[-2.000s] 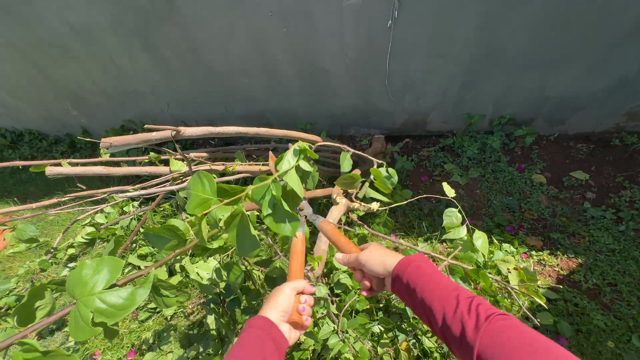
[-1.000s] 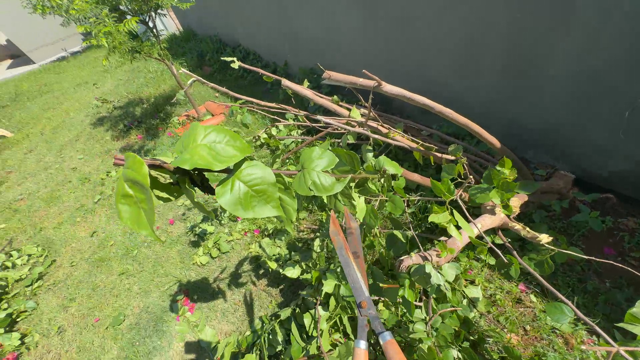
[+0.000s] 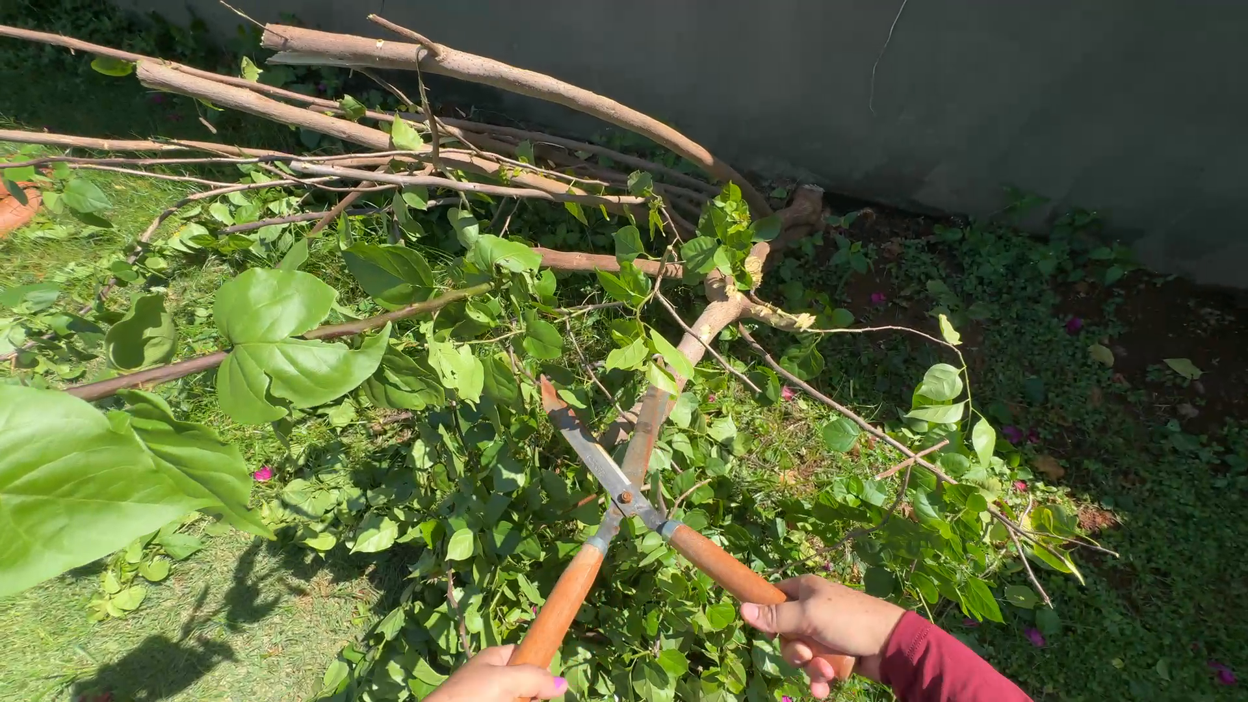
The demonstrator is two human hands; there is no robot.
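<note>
A pair of hedge shears point(image 3: 625, 495) with wooden handles and rust-marked steel blades lies over the leafy growth, its blades spread apart. My left hand point(image 3: 497, 675), partly cut off by the bottom edge, is closed around the left handle. Around the end of the right handle is my right hand point(image 3: 824, 624), below a dark red sleeve. Beyond the blades stands a forked, thick trunk point(image 3: 717, 317) with pale cut spots. A leafy branch point(image 3: 351, 327) with large green leaves reaches in from the left, beside the blades.
Long bare branches point(image 3: 526, 83) stretch leftward from the trunk, in front of a grey wall point(image 3: 1024, 97). Sunlit grass point(image 3: 263, 634) lies at lower left. Dark soil point(image 3: 1180, 341) with low plants is at right. A terracotta-coloured object point(image 3: 18, 207) shows at the left edge.
The shears' blades, nearly together one second ago, are now spread. My hands, out of view then, show on the handles. The view has swung right.
</note>
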